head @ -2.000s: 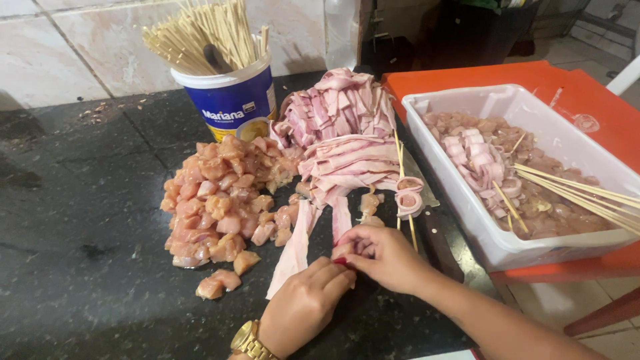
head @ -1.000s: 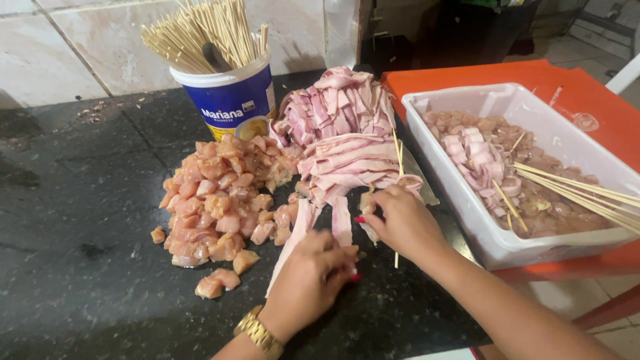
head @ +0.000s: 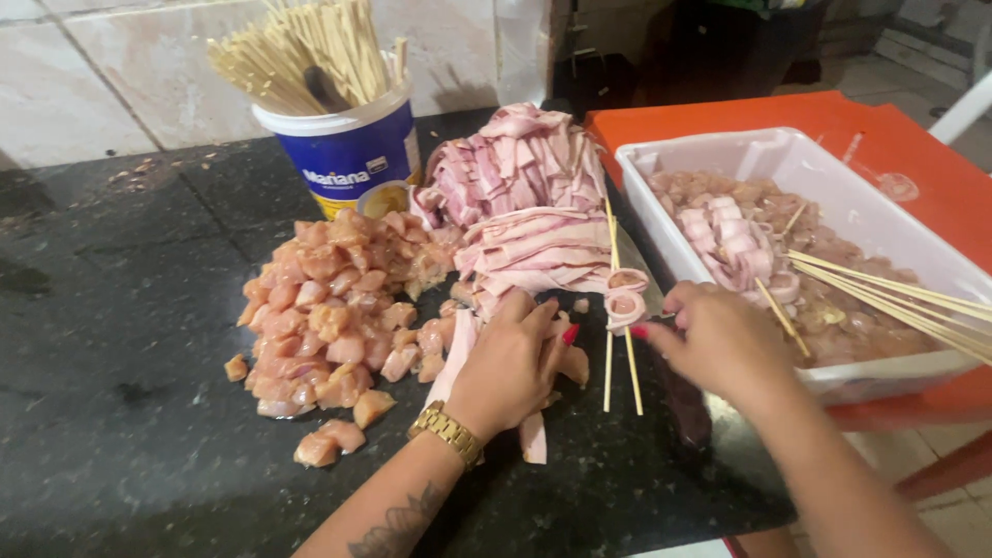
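Note:
My left hand, with a gold watch at the wrist, reaches over the bacon strips and small chicken pieces; what its fingers touch is partly hidden. My right hand has its thumb and fingers apart beside two bacon-wrapped chicken rolls on two wooden skewers. The thumb tip is close to the lower roll; contact is unclear. Left of the hands lies a heap of diced raw chicken. Flat bacon strips lie behind my left hand, with a larger bacon pile beyond.
A blue and white plastic tub of wooden skewers stands near the tiled wall. At right, a white plastic tray on an orange table holds diced chicken, wrapped skewers and loose skewers. The dark stone counter's edge runs between.
My right hand has moved right from the bacon strips to beside the skewered rolls. My left hand has moved up and right over the strips. Both hands were together over the counter two seconds ago.

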